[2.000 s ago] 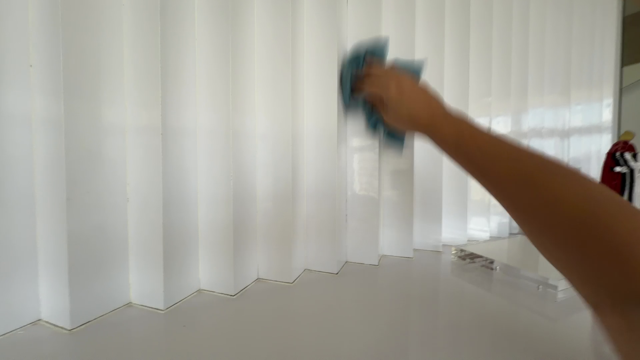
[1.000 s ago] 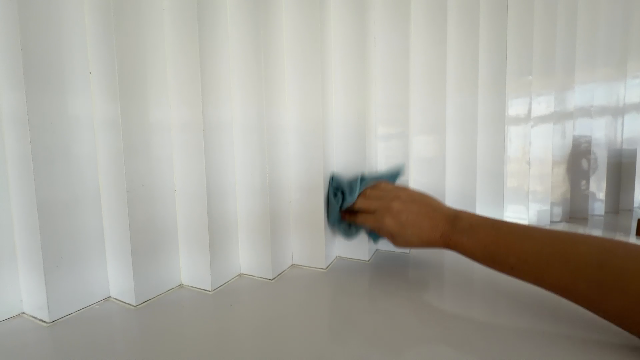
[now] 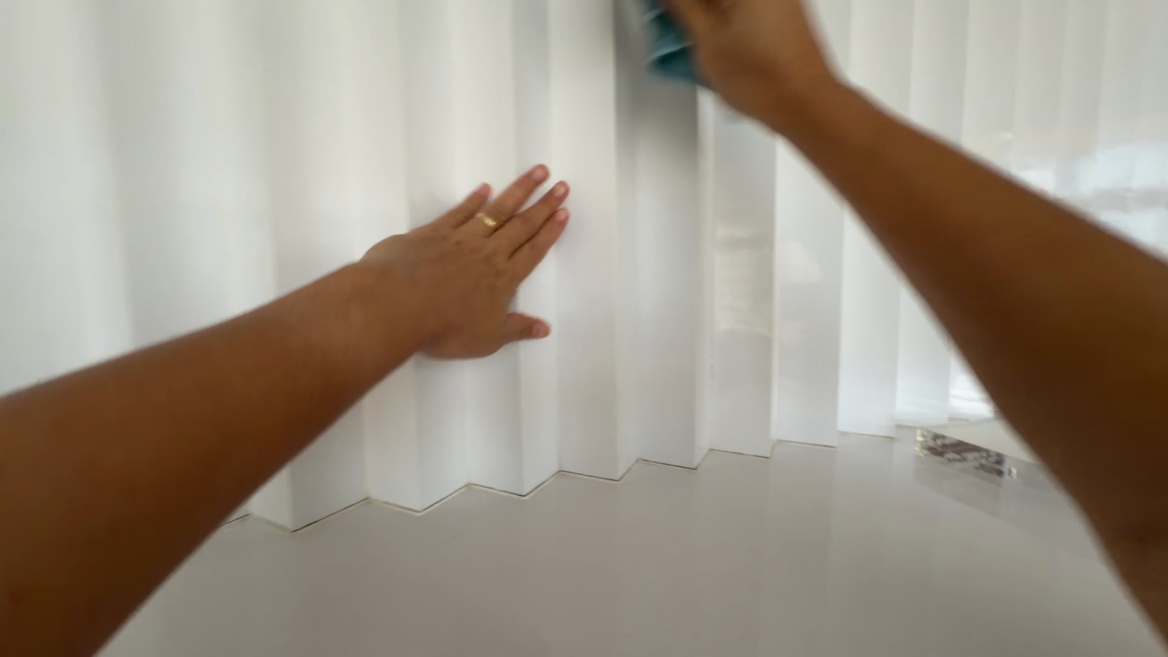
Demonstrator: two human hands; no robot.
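Observation:
A glossy white wall panel with vertical zigzag folds [image 3: 584, 401] rises from a white surface. My left hand [image 3: 474, 274], with a gold-coloured ring on one finger, lies against the folds, its fingers spread and nothing in it. At the top edge of the view, my right hand [image 3: 757, 46] grips a teal cloth [image 3: 671, 46] at the folded panel. The fingertips of that hand are partly cut off by the frame, and the cloth is slightly blurred.
The smooth white surface [image 3: 584, 575] meets the panel along a zigzag joint. On it at the right, partly behind my right forearm, is a shiny, clear-looking flat piece [image 3: 963, 452]. Light reflects off the folds at the far right.
My left hand has come into view and onto the panel. My right hand, low near the base of the folds one second ago, has moved up with the cloth.

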